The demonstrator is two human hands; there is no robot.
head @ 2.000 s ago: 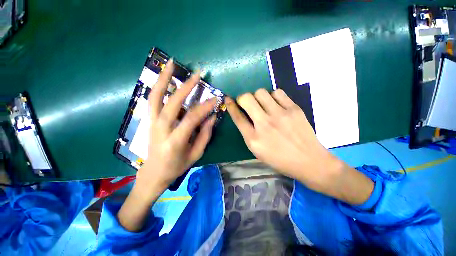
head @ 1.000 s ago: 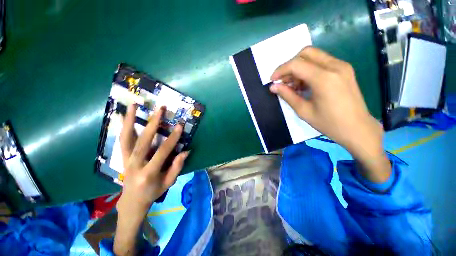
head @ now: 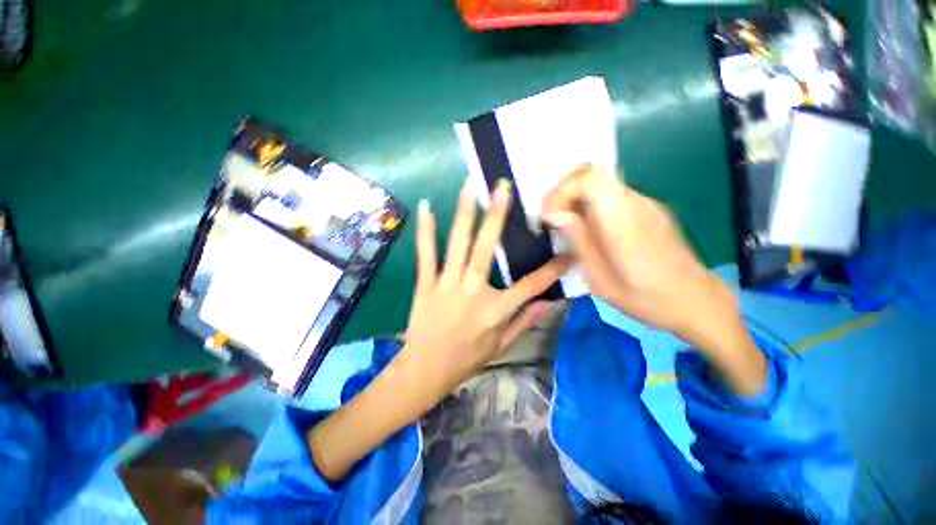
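Note:
The tape sheet (head: 564, 133), white with a black band down its left part, lies on the green mat in front of me. My left hand (head: 472, 267) lies spread with its fingertips on the sheet's left and lower part. My right hand (head: 616, 241) is over the sheet's right side, thumb and forefinger pinched together at the black band's edge; blur hides whether anything is between them. The open-backed tablet (head: 287, 256) lies untouched to the left, its white battery (head: 269, 292) and board showing.
A red tray (head: 542, 12) is at the top edge. Another tablet (head: 754, 174) with a loose white panel (head: 821, 183) lies at the right. Part of a tablet (head: 23, 318) shows at the far left. A neighbour's blue sleeve (head: 72, 431) is at lower left.
My left hand has left the tablet and moved right onto the tape sheet. My right hand has moved down and left along the sheet. The black band looks narrower than before. The red tray has come into view.

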